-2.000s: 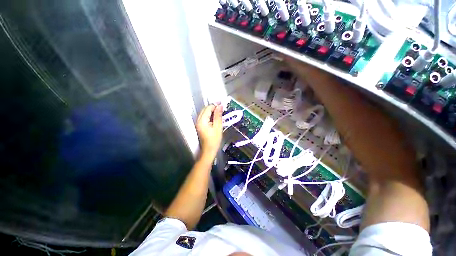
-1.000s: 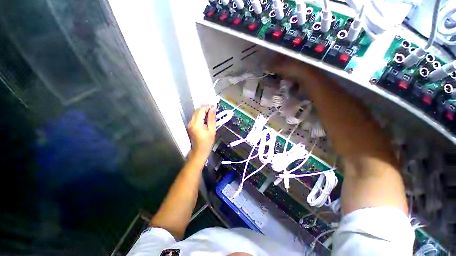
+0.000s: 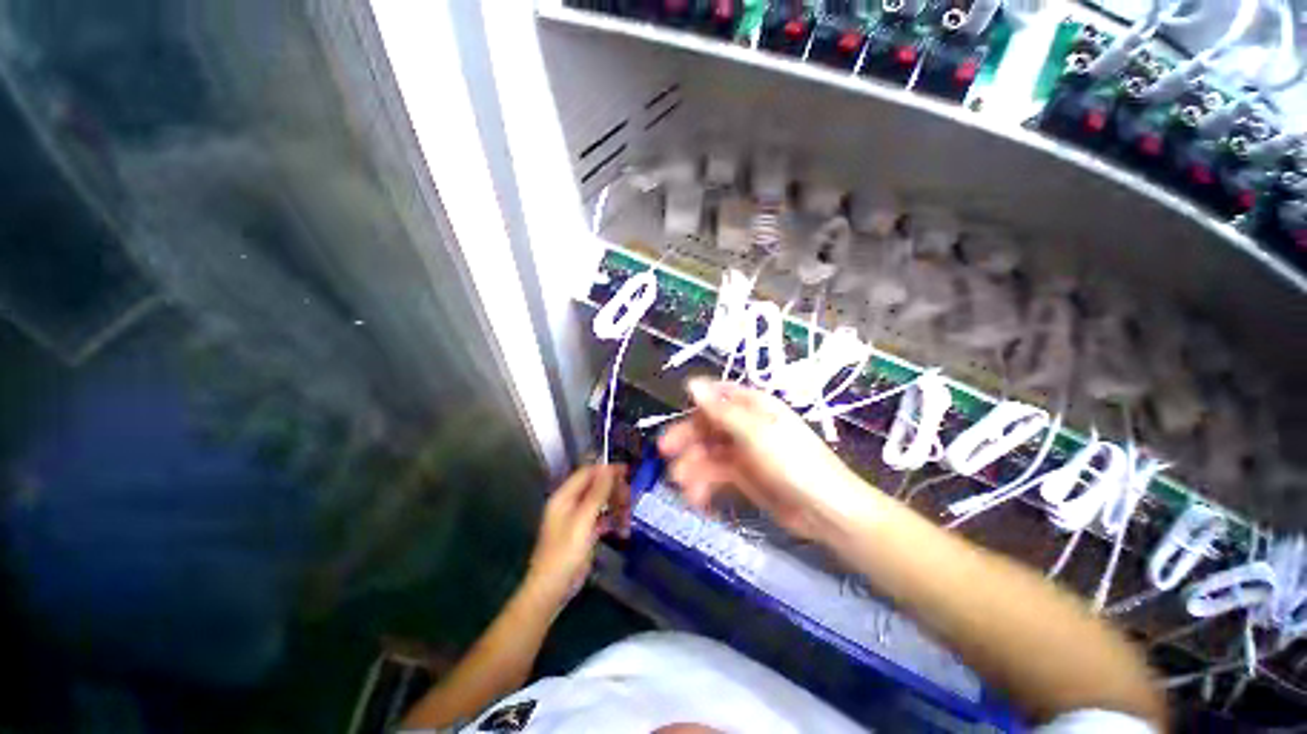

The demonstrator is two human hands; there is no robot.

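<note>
White power adapters [image 3: 738, 218] stand in a row at the back of the grey shelf. Their coiled output cables [image 3: 917, 419] hang over the green load test board [image 3: 889, 359] along the shelf edge. My left hand [image 3: 585, 505] is low at the left post, its fingers closed on the loose end of a white cable [image 3: 615, 387] that hangs from the leftmost coil [image 3: 625, 307]. The plug tip is hidden by the fingers. My right hand [image 3: 745, 452] is blurred in front of the coils, fingers apart, with nothing seen in it.
A blue bin [image 3: 803, 617] lies below the board strips. An upper shelf board [image 3: 874, 50] with red parts crosses the top. A bright white post [image 3: 502, 215] stands at the left, beside a dark glassy panel [image 3: 244, 359].
My right hand has come out from the back of the shelf to the front of the coils. My left hand has moved down from the leftmost coil, and a cable now stretches down to it.
</note>
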